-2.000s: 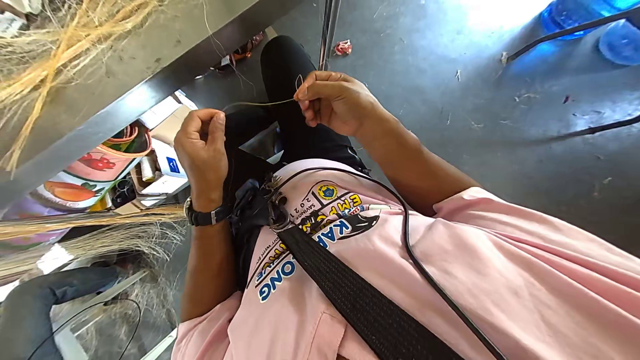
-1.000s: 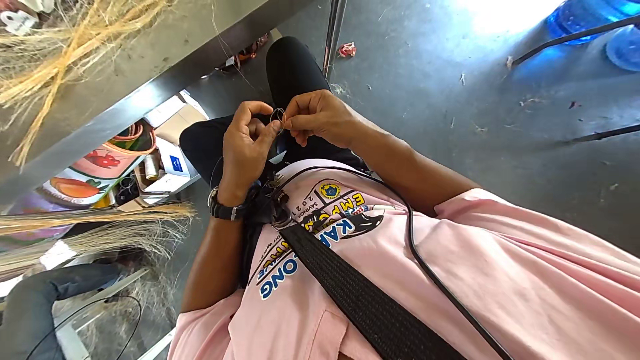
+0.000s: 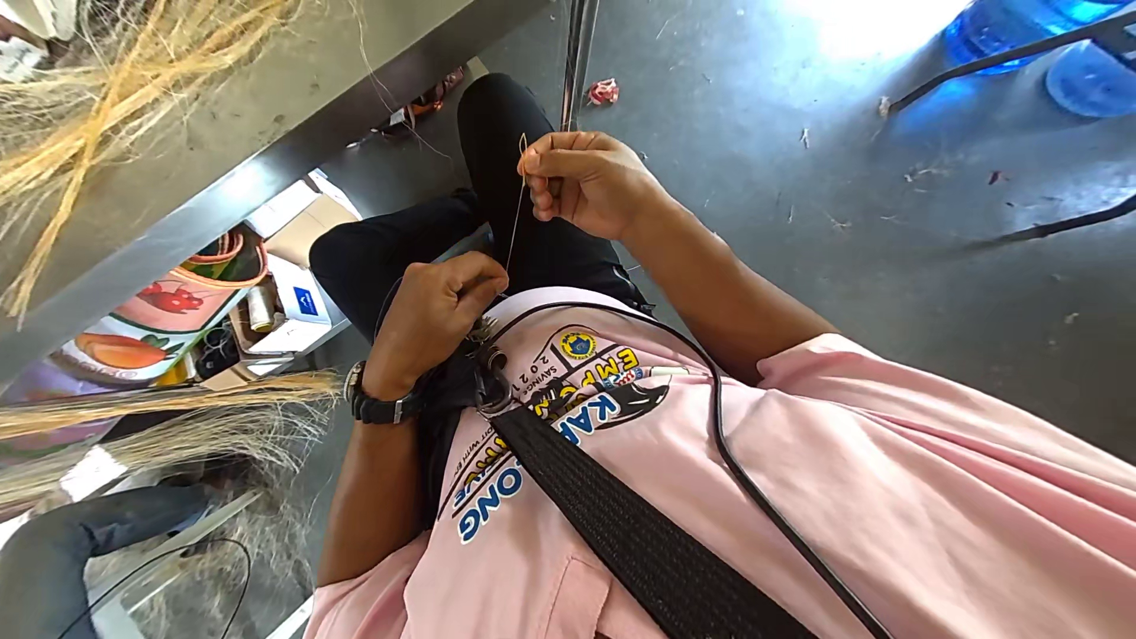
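Note:
A thin, pale fibre strand (image 3: 516,217) runs between my two hands above my lap. My right hand (image 3: 586,182) pinches its upper part between thumb and index finger, and a small loop stands up at those fingertips. Lower and to the left, my left hand (image 3: 442,315) has thumb and index finger closed on the lower end of the strand. A black watch (image 3: 388,406) is on my left wrist. Whether a knot lies under the fingertips cannot be seen.
Loose straw-coloured fibres (image 3: 98,133) lie on the grey table (image 3: 302,67) at upper left. More fibre bundles (image 3: 222,408) hang at left, above another person's leg (image 3: 89,532). Boxes (image 3: 302,306) and a fruit-printed bag (image 3: 142,328) stand below the table. Blue water containers (image 3: 1003,44) are at upper right.
One second ago my hands were together at the fingertips; now they are apart, with the strand drawn between them. My right hand is higher and my left hand lower.

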